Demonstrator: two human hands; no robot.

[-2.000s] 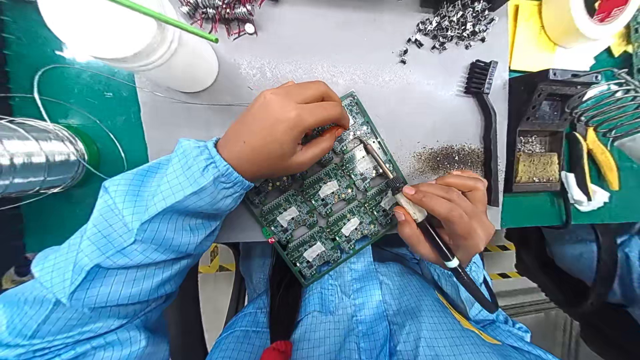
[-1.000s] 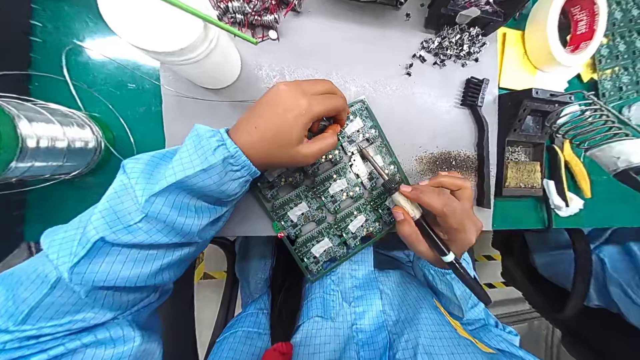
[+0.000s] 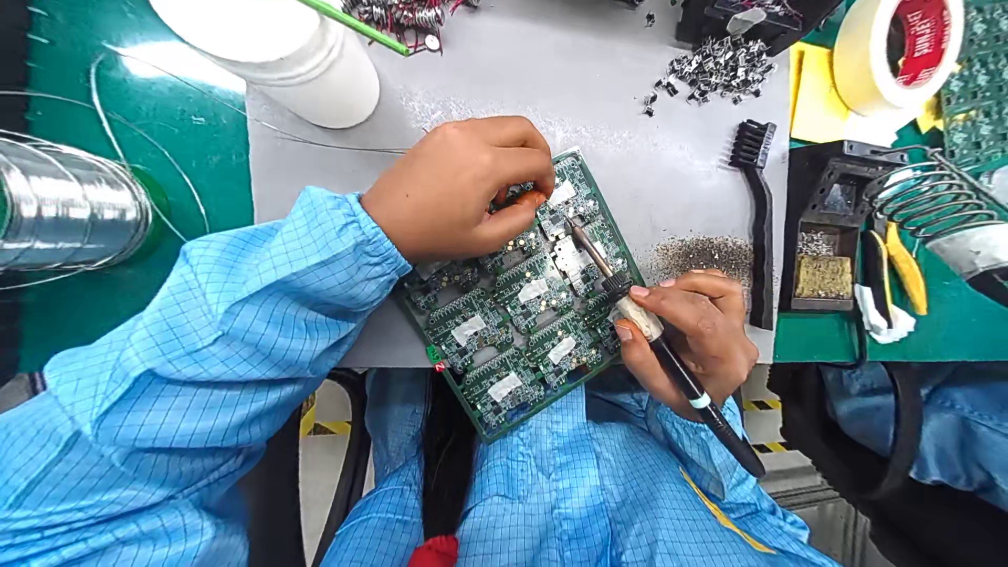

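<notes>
A green panel of circuit boards (image 3: 520, 315) lies tilted on the grey mat, over its front edge, with white patches on several of its boards. My right hand (image 3: 697, 339) grips a soldering iron (image 3: 660, 331); the metal tip rests at or just above the panel's upper part. Over the upper left of the panel is my left hand (image 3: 468, 189), its thumb and fingertips pinched together close to the iron's tip. Something small and dark shows between those fingers, too hidden to name. A thin solder wire (image 3: 339, 146) runs from the left to behind this hand.
At left lie a solder wire spool (image 3: 75, 205) and a white bottle (image 3: 331, 71). Small metal-and-black components (image 3: 720, 71) are heaped at the back. On the right are a black brush (image 3: 760, 220), an iron stand with sponge (image 3: 823, 276), yellow-handled pliers (image 3: 906, 268) and a tape roll (image 3: 858, 59).
Both hands stay at the panel, the right one still on the soldering iron. The iron's tip has shifted slightly over the upper boards. The view has moved a little.
</notes>
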